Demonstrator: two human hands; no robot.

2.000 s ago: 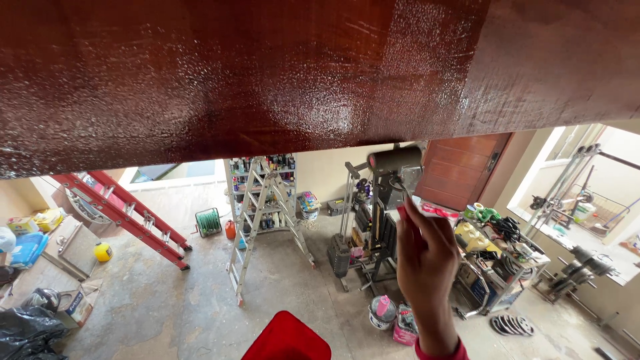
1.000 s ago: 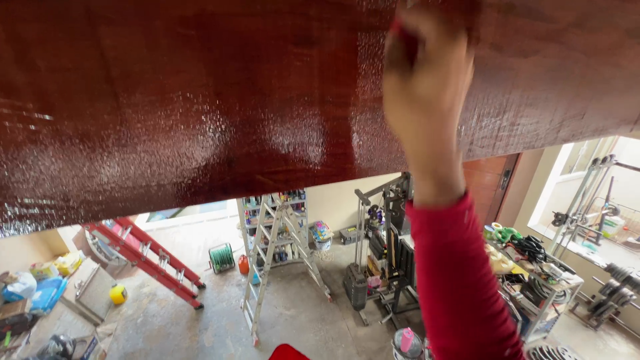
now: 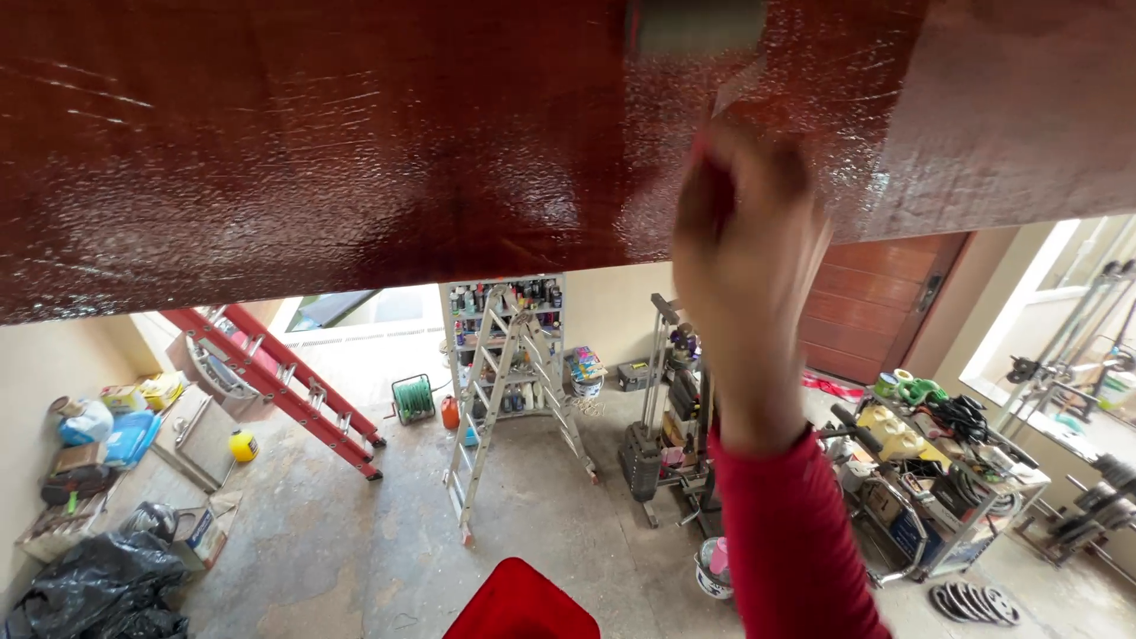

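Note:
My right hand (image 3: 750,257), in a red sleeve, is raised against the glossy red-brown wooden panel (image 3: 399,160). It is shut on the handle of a paint roller (image 3: 697,27), whose blurred dark cover lies on the panel at the top edge of the view. Wet-looking shine covers much of the panel, while its right part looks paler and duller. Below, at the bottom edge, part of a red plastic container (image 3: 524,603) shows; what supports it is hidden. My left hand is out of view.
Far below on the concrete floor stand an aluminium stepladder (image 3: 484,399), a leaning red ladder (image 3: 284,390), a gym machine (image 3: 643,453) and a loaded metal cart (image 3: 958,479). Black plastic bags (image 3: 98,577) lie at lower left. Shelves of bottles (image 3: 524,390) stand behind the stepladder.
Two seconds ago the roller was at the panel's lower edge; my right hand has since moved up with it onto the panel's face. The view has shifted somewhat.

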